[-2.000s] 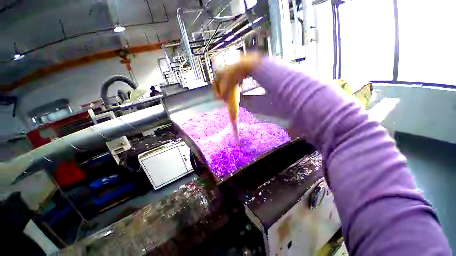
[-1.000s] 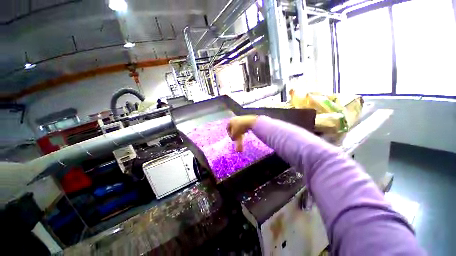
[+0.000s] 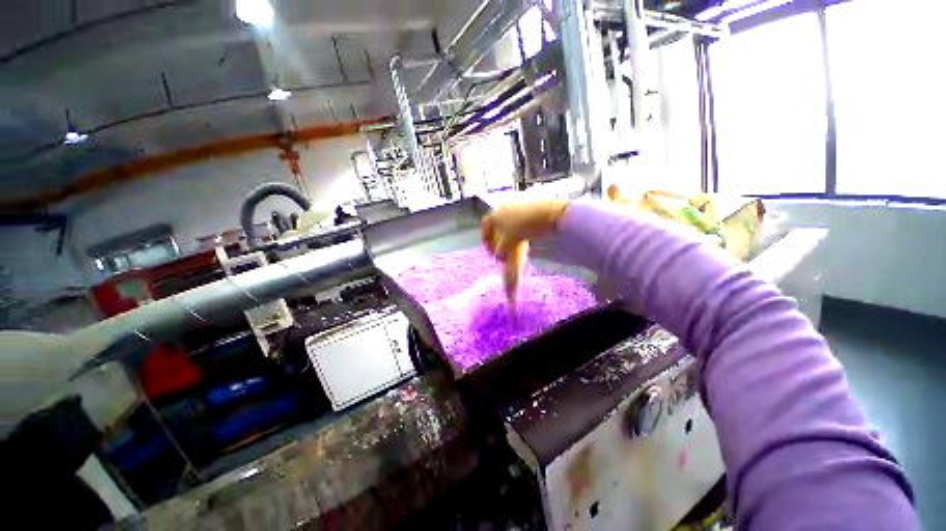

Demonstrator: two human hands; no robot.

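The open dark metal hopper (image 3: 415, 230) stands in front of me and holds loose pink-purple material (image 3: 456, 292), darker purple near the front. My right hand (image 3: 519, 225), in a light purple sleeve, reaches in from the right over the hopper. It is closed around a tan, tapering stick-like thing (image 3: 511, 278) that points down, its lower end at the purple material. The stick is blurred, so its exact kind cannot be told. My left hand is not in view.
A white box (image 3: 361, 358) sits left of the hopper, with a large silver duct (image 3: 239, 290) behind it. A dirty machine cover (image 3: 342, 467) lies below. Yellow-green sacks (image 3: 716, 218) are at the right. Blue bins (image 3: 249, 420) and a red item (image 3: 169, 370) are lower left.
My right hand dipped lower toward the material a second ago and is now raised again, with more of the stick showing. The camera view has shifted slightly.
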